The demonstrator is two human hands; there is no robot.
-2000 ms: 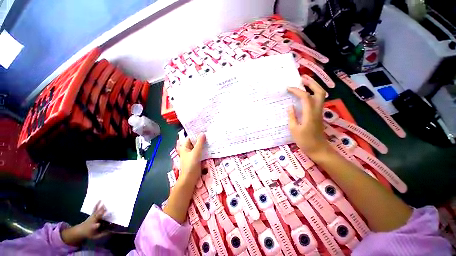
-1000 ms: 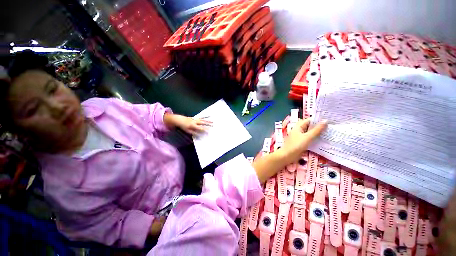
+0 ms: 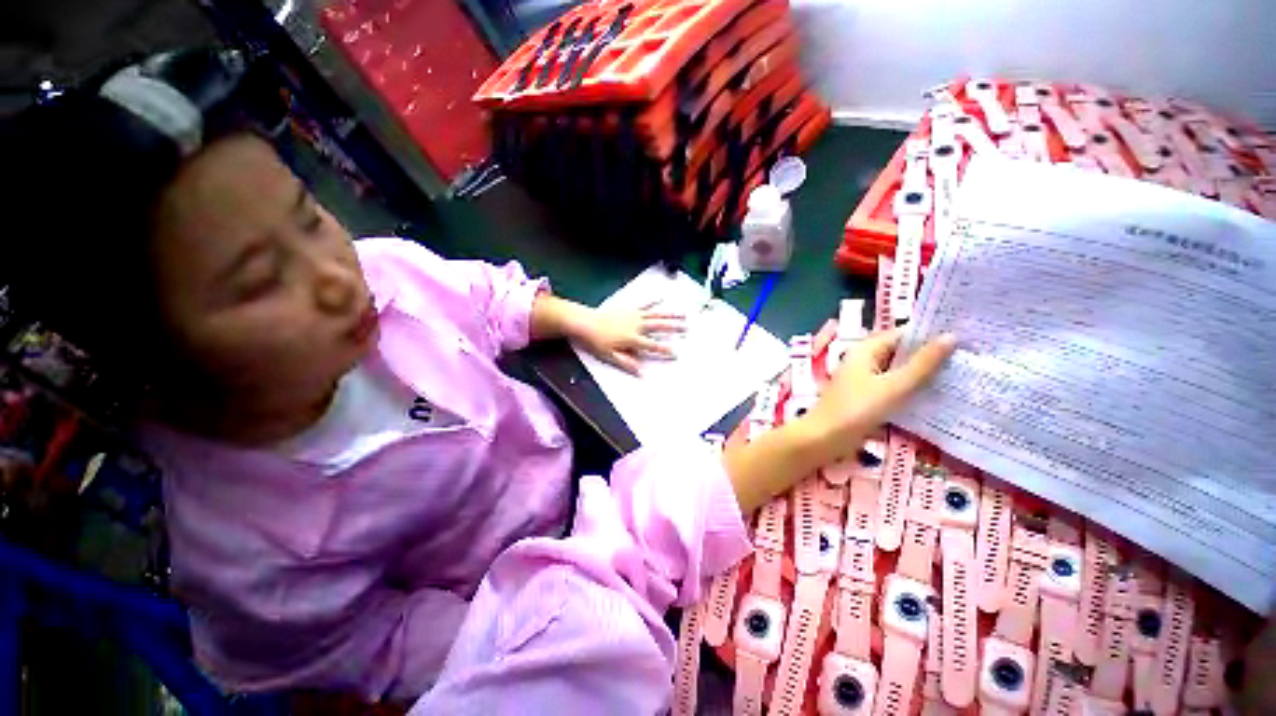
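Observation:
A printed form point(image 3: 1106, 336), a white sheet with fine lines of text, is at the right and reaches the picture's edge. My left hand point(image 3: 875, 392) grips its left edge between thumb and fingers. The form is over pale pink smartwatches point(image 3: 910, 604), which lie in rows on a red-orange watch tray point(image 3: 876, 224). Some show a round dark sensor spot on a squarish case. The watches near the form are partly hidden by it. My right hand is not in view.
A person in a pink smock point(image 3: 378, 532) is close at the left, one hand on a white sheet point(image 3: 672, 367). Beyond are a blue pen point(image 3: 757, 311), a small white bottle point(image 3: 767, 231) with its lid open, and stacked red-orange trays point(image 3: 672, 105) with dark contents.
The view has turned left, bringing in the co-worker, who has since leaned nearer the bench. The co-worker's sheet has moved towards the bottle. My right hand has left the view. My left hand keeps hold of the form.

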